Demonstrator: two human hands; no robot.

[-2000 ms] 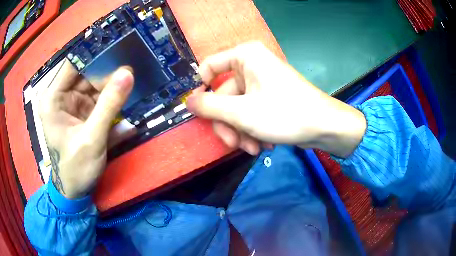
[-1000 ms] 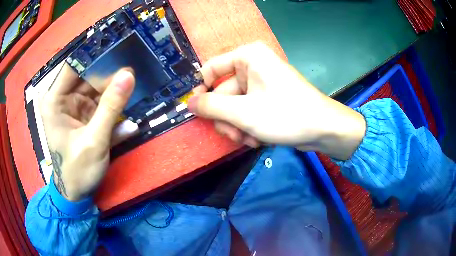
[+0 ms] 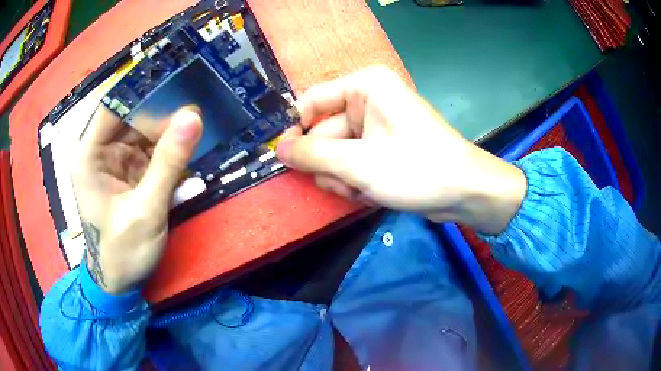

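A blue mainboard [image 3: 221,109] with a grey shield plate sits tilted over the opened tablet display assembly [image 3: 65,119], which lies on an orange-red foam pad [image 3: 333,36]. My left hand [image 3: 141,192] holds the board at its left side, thumb on the shield plate, other fingers underneath. My right hand [image 3: 391,141] pinches at the board's right corner, by an orange-yellow flex cable [image 3: 274,143]. What exactly lies between its fingertips is hidden. A white battery panel shows in part behind my left hand.
Another tablet [image 3: 23,42] on a foam pad is at the upper left. The green bench mat [image 3: 493,65] is at the upper right, with red bags [image 3: 603,20] at its far edge. A blue bin [image 3: 482,290] holding red bags is beside my lap.
The mainboard has shifted slightly right and its upper edge is lifted more from the frame. My left hand has moved a little right with it. My right hand has barely moved.
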